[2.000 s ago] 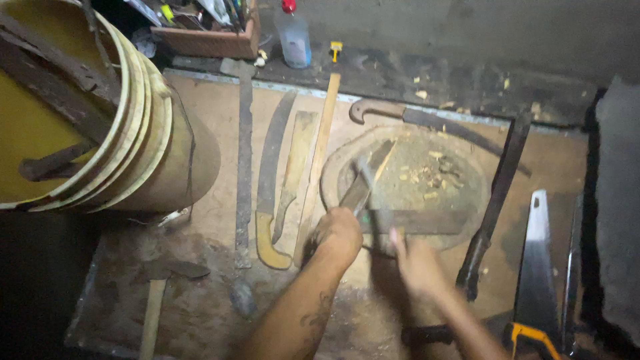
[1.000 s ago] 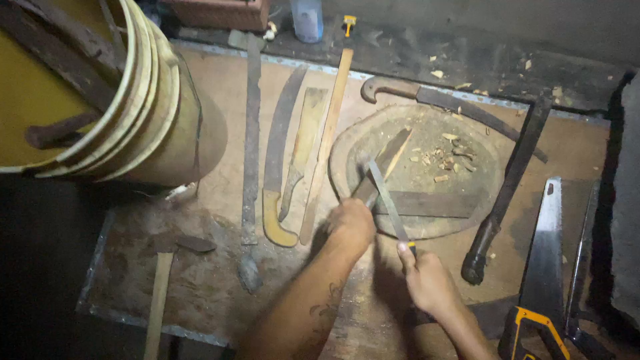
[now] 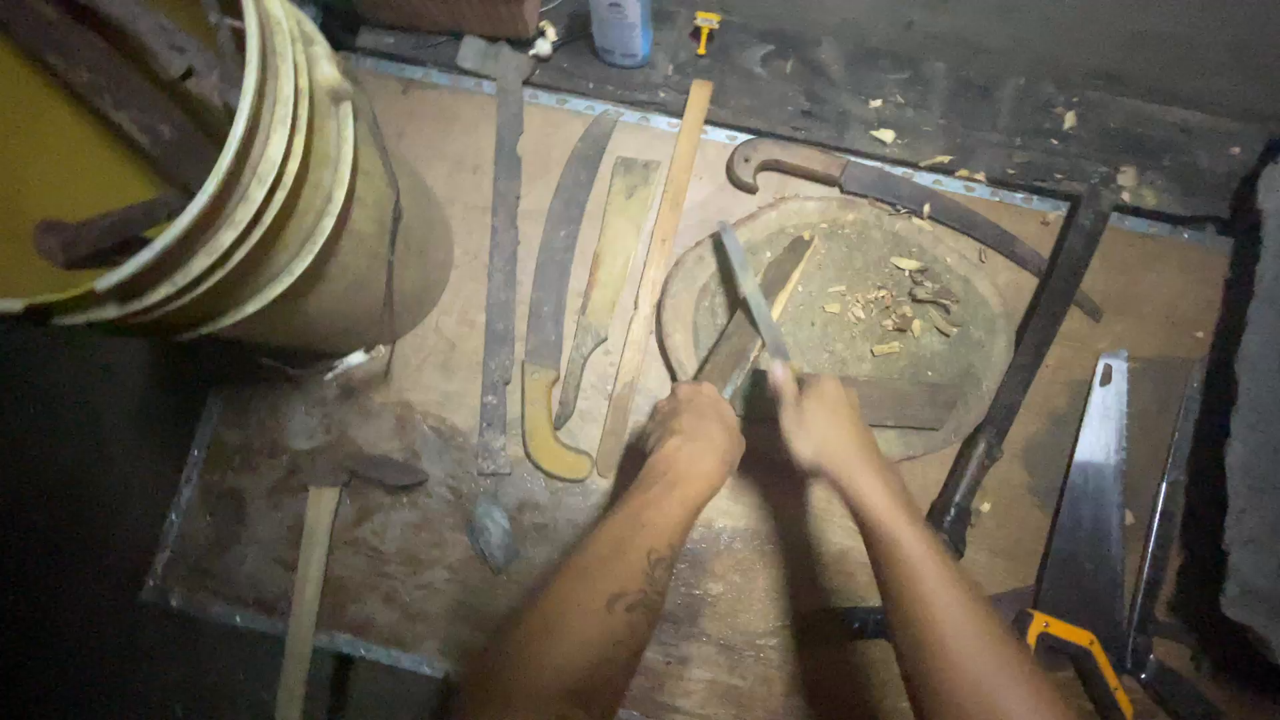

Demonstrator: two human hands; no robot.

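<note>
My left hand (image 3: 692, 430) is closed around the near end of a dark wooden piece (image 3: 735, 345), which slants up over a round wooden block (image 3: 850, 225) and has a pale cut edge near its far tip. In my right hand (image 3: 825, 425) is a narrow flat metal blade or file (image 3: 750, 290), lying across the wooden piece; its handle is hidden in my fingers. Several wood chips (image 3: 895, 315) lie on the block. A dark flat wooden bar (image 3: 895, 402) rests on the block's near side, close to my right hand.
Left of the block lie a wooden strip (image 3: 655, 270), a wide blade (image 3: 615, 260), a curved machete (image 3: 560, 290) and a long metal bar (image 3: 500, 270). A hammer (image 3: 320, 560) and a bucket (image 3: 400, 250) stand farther left. A hooked-handle machete (image 3: 930, 205), dark rod (image 3: 1020, 370) and handsaw (image 3: 1085, 490) are at right.
Both hands stay at the block, holding the same things. The blade in my right hand has shifted along and tilted a little more steeply over the wooden piece.
</note>
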